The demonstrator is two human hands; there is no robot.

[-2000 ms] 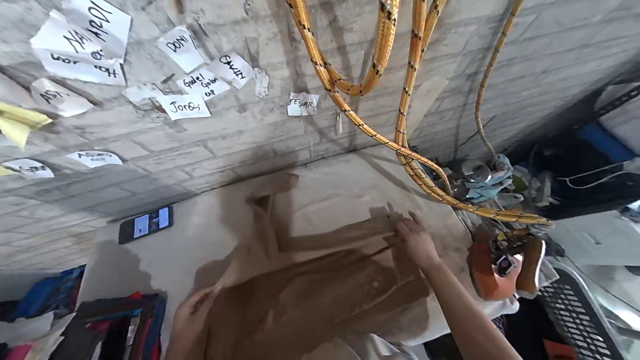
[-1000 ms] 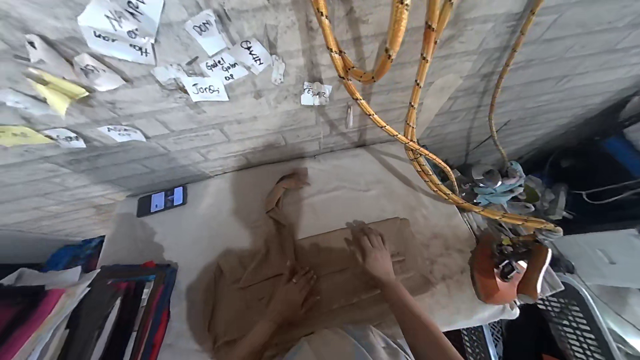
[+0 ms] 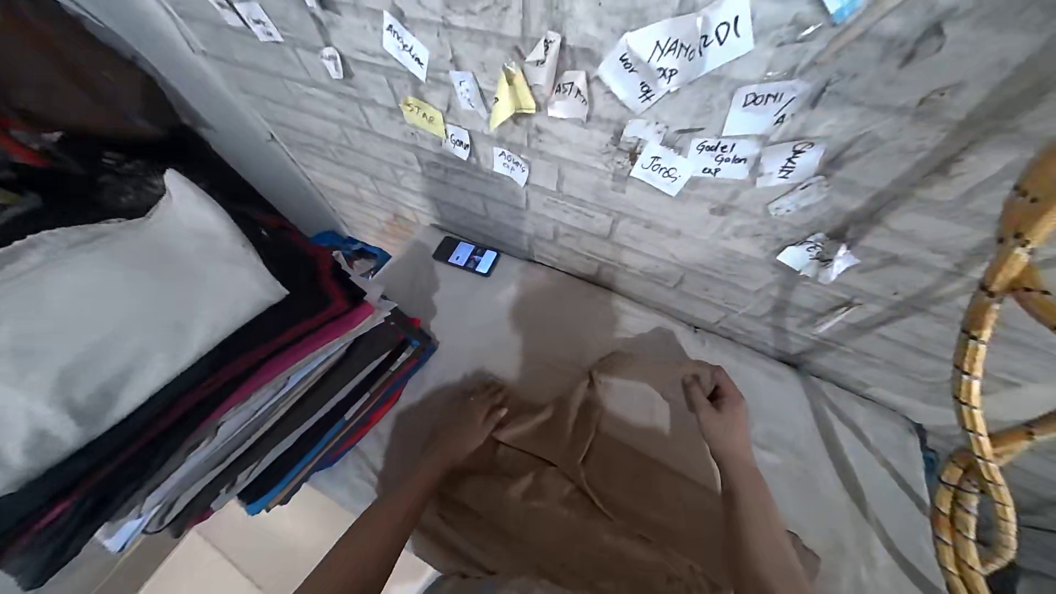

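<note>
A brown cloth garment point(image 3: 577, 495) lies spread and creased over the pale cloth-covered table point(image 3: 528, 330), close to my body. At its upper left edge, my left hand point(image 3: 472, 421) pinches the fabric, with the fingertips partly in shadow. My right hand point(image 3: 716, 400) is closed with bent fingers at the garment's upper right edge, gripping the brown fabric. Between the hands the garment rises in a narrow fold around an opening where paler cloth shows. The lower part of the garment runs out of view.
A tall stack of folded cloths point(image 3: 330, 371) stands on the left. A phone point(image 3: 466, 256) with a lit screen lies near the wall. Handwritten paper notes are stuck to the brick-patterned wall point(image 3: 577, 223). Yellow braided hoses point(image 3: 973, 396) hang at the right.
Both hands lay on the garment a second ago; now they are apart at its upper edge, and the garment lies spread differently. The view has swung left.
</note>
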